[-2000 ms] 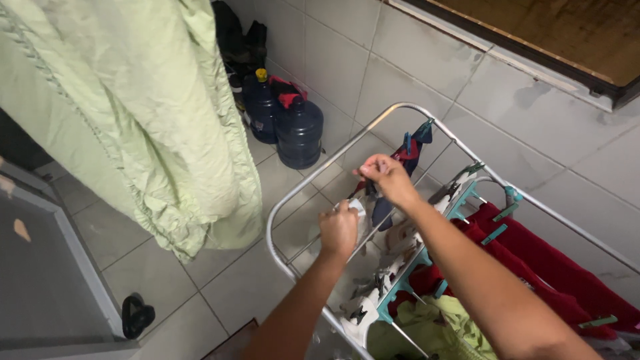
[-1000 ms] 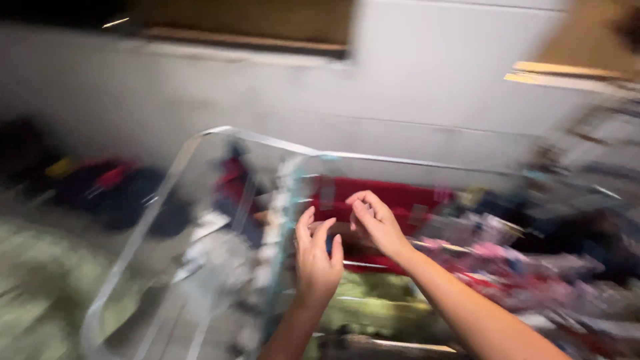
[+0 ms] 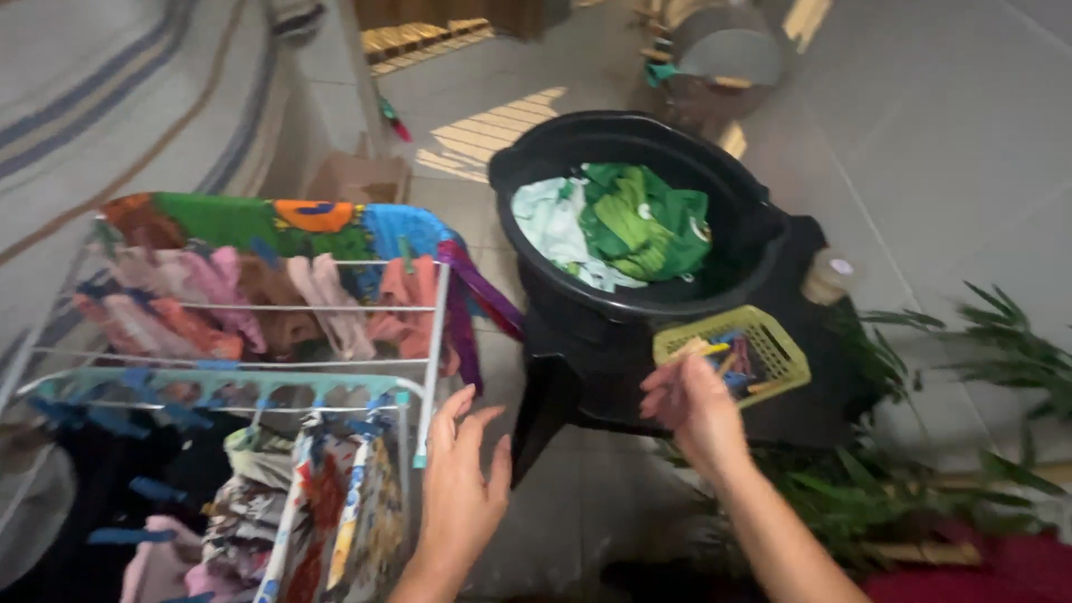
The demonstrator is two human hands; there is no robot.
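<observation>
My right hand (image 3: 703,410) is at the near left edge of a yellow-green plastic basket (image 3: 775,343) of clothespins (image 3: 737,360); its fingertips are blurred, so whether they grip a pin cannot be told. My left hand (image 3: 469,469) is raised with its fingers apart and nothing in it, beside the corner of a clothes drying rack (image 3: 435,335). The basket sits on a black stand (image 3: 603,377), in front of a black plastic tub (image 3: 636,126) with green clothes (image 3: 645,222) and pale clothes (image 3: 553,222) in it.
Small pink garments (image 3: 335,310) and a colourful printed cloth (image 3: 251,222) hang on the rack at left. Blue clothespins (image 3: 134,536) are clipped nearer to me. Leafy plants (image 3: 888,502) grow at right, below a blurred jar (image 3: 829,276). A striped cloth (image 3: 126,100) hangs at upper left.
The view has swung far, from the rack by the wall to the tub and basket. My hands, close together before, are now apart, with the right one at the basket.
</observation>
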